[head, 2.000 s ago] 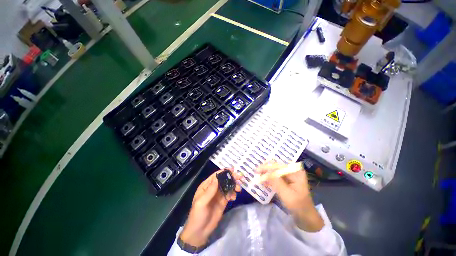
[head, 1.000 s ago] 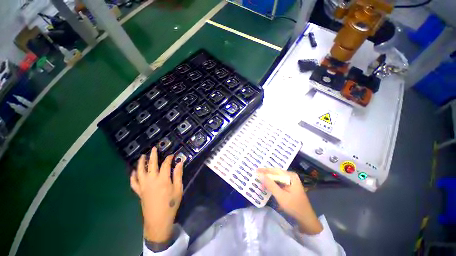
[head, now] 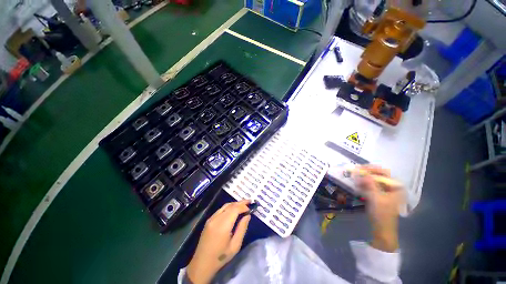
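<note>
My left hand [head: 222,230] holds a small black module [head: 253,206] between thumb and fingertips, over the lower left edge of the white small-parts sheet [head: 280,183]. My right hand [head: 380,194] is blurred, over the front edge of the machine bed, with a thin tan stick-like tool [head: 383,179] in its fingers. The large glossy black blister tray [head: 117,148] lies left of the sheet. Many of its square pockets hold parts, some with silver centres. One pocket near the front edge [head: 194,184] holds no part.
The white machine bed [head: 316,111] bears the orange-and-black fixture [head: 369,105], a loose black block [head: 333,81] and a warning plate [head: 355,135]. The orange machine head [head: 383,50] hangs above. Shiny metal fittings [head: 419,86] are on the right. A blue box [head: 283,12] stands behind.
My left hand has moved from the tray to the sheet with a module now in its fingers. My right hand has moved right, from the sheet to the bed's front edge. The view has shifted slightly.
</note>
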